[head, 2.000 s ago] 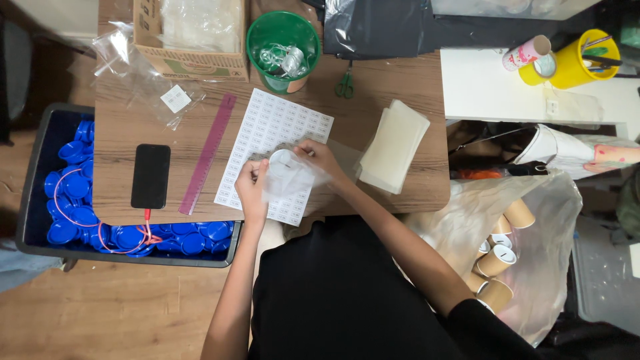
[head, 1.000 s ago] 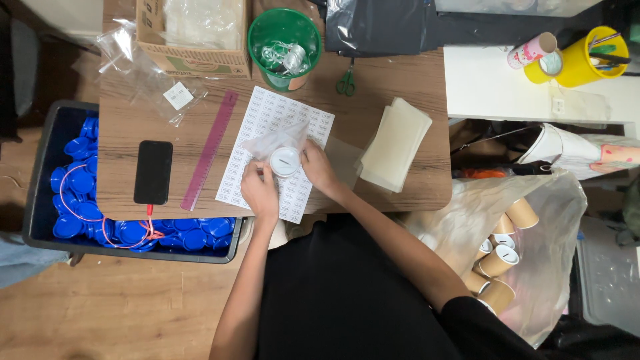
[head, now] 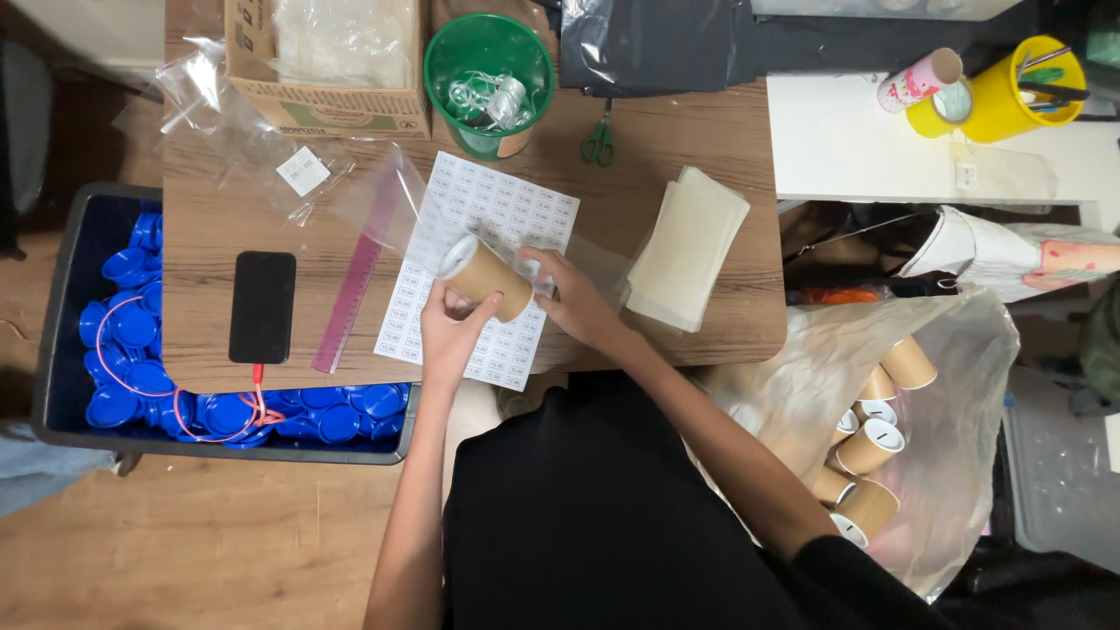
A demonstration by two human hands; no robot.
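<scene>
A brown cardboard tube with a white lid lies tilted over the sheet of printed stickers, its lid end toward the upper left. My left hand grips it from below, the thumb on its side. Beside its lower right end is my right hand, fingers partly spread; whether they touch the tube cannot be told. Clear plastic film stretches left of the tube. To the right lies a stack of translucent bags. A pink ruler and a black phone are on the left.
Green scissors, a green bucket and a cardboard box stand along the back. A black crate of blue lids sits at the lower left. Beyond the table's right edge, a large plastic bag holds several tubes. A yellow cup is farther back.
The tube, earlier seen with its lid facing up, is now tipped so that its brown side shows. The film that was bunched around or beside it now extends leftward over the ruler.
</scene>
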